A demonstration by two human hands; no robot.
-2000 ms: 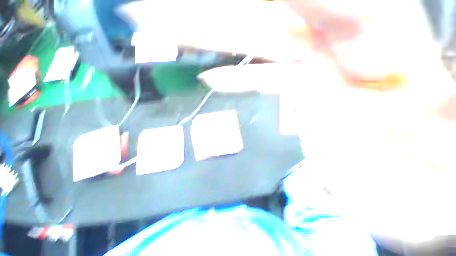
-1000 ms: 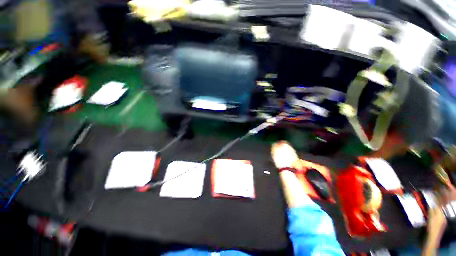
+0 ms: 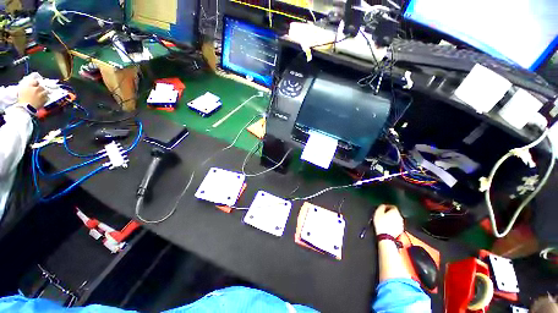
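Observation:
Three white square device units lie in a row on the black mat, dark feet up: a left one (image 3: 221, 186) partly over a red pad, a middle one (image 3: 268, 213), and a right one (image 3: 322, 230) on a red pad. Thin cables run by the left and middle units. My right hand (image 3: 388, 221) rests on the mat right of them, fingers curled, beside a mouse (image 3: 423, 266) on its red pad. A small dark plug (image 3: 365, 227) lies just left of the hand. Whether the hand holds anything is hidden. My left hand is not in view.
Behind the units stands a label printer (image 3: 342, 113) with a white label (image 3: 320, 149) hanging out. A barcode scanner (image 3: 148, 177) and blue cables with a white connector block (image 3: 114, 155) lie left. A red tape dispenser (image 3: 462, 286) stands right. Another person's hand (image 3: 32, 92) works far left.
The view has steadied from glare and blur and now shows more of the bench's left side. My right hand still lies between the right unit and the mouse, as one second ago.

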